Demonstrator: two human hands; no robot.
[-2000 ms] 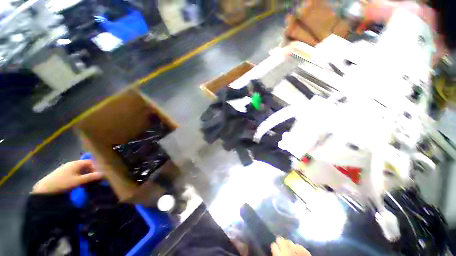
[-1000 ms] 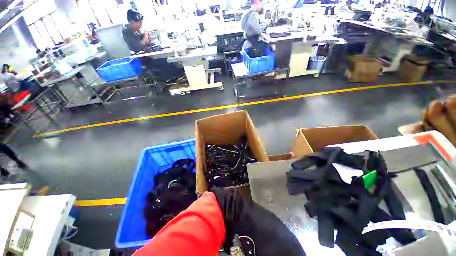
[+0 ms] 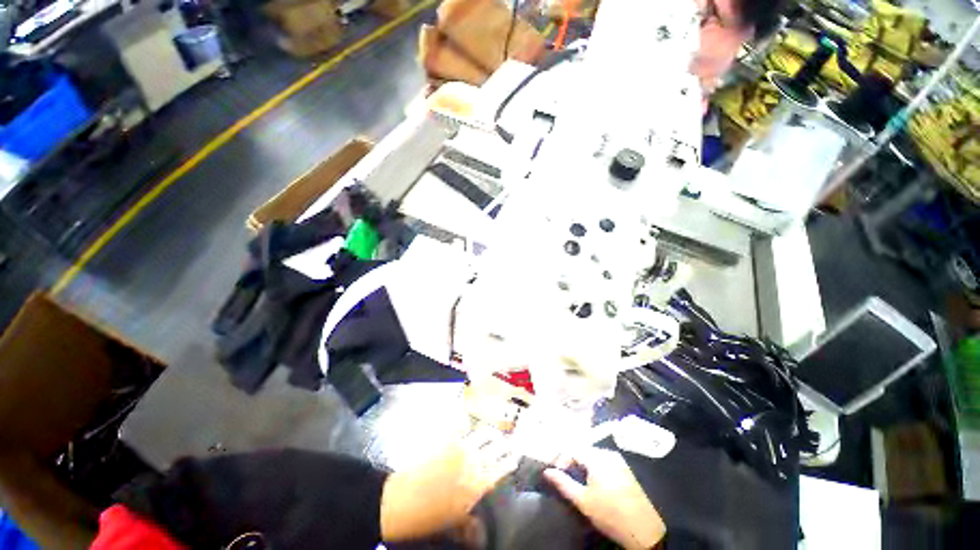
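Note:
The white sewing machine [image 3: 580, 258] stands in front of me, its needle area brightly lit. My left hand [image 3: 435, 489] is at the needle area, its fingers washed out by glare; what they hold cannot be told. My right hand [image 3: 607, 496] is just right of it, thumb and fingers on a small black fabric piece [image 3: 529, 473] before the needle. A heap of black fabric pieces [image 3: 282, 295] with a green item [image 3: 361, 239] lies left of the machine. A bundle of thin black strips [image 3: 715, 381] lies right of it.
A white curved band [image 3: 342, 312] arcs over the heap. A carton [image 3: 59, 371] with dark pieces stands at the left, a smaller carton [image 3: 312, 185] behind the table. A grey-screened panel [image 3: 865, 355] and white paper [image 3: 838, 514] are at the right. Part of another person shows behind the machine.
The view has swung from the left carton and blue bin back to the machine. My left hand, beside the carton two seconds ago, is now at the needle area next to my right hand.

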